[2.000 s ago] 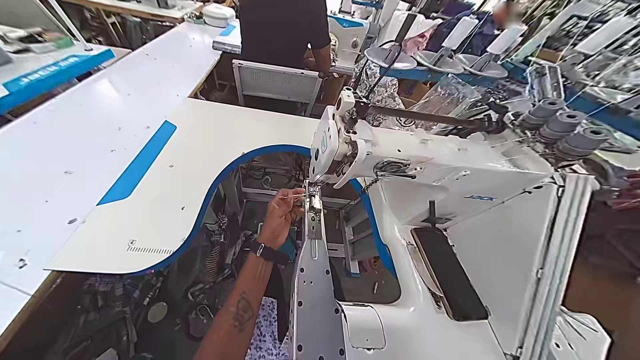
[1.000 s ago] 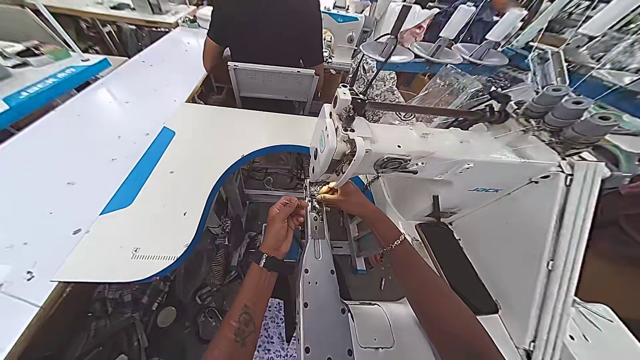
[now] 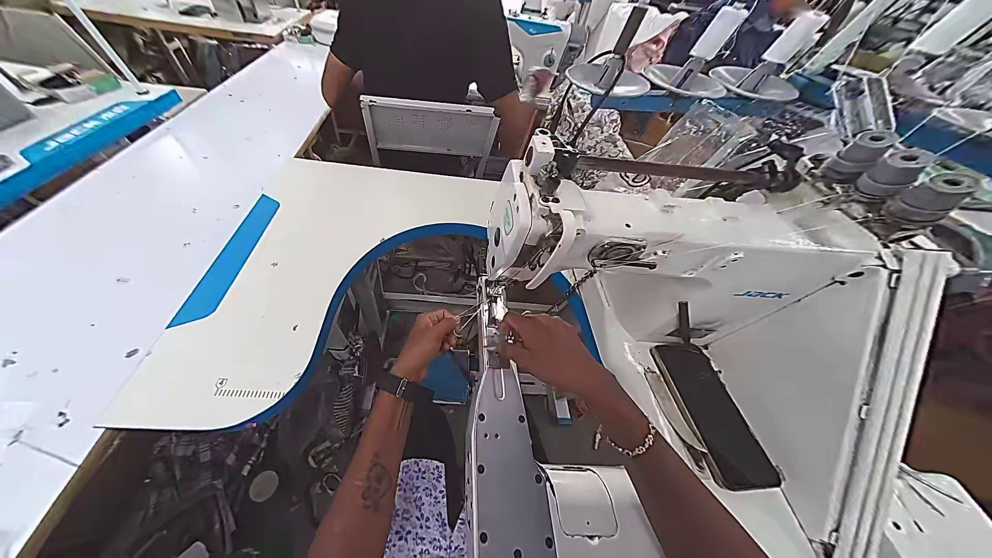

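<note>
A white Jack feed-off-the-arm sewing machine (image 3: 682,232) stands before me, its narrow metal arm (image 3: 508,449) pointing toward me. My left hand (image 3: 430,337), with a dark wristband, pinches thin threads (image 3: 467,318) just left of the needle area. On the other side, my right hand (image 3: 546,349) has its fingertips at the metal plate by the presser foot (image 3: 494,298); whether it grips something small there cannot be told. The sewing head (image 3: 515,225) is above and beyond both hands.
A curved white table (image 3: 310,232) with a blue edge wraps round the left side. A black phone (image 3: 717,418) lies on the machine bed at right. Thread cones (image 3: 717,35) stand behind. Ahead, a person in a black shirt (image 3: 422,46) sits on a chair (image 3: 430,128).
My right hand, out of view two seconds ago, came in under the sewing head and has since drawn back toward me along the arm. My left hand stays left of the needle area.
</note>
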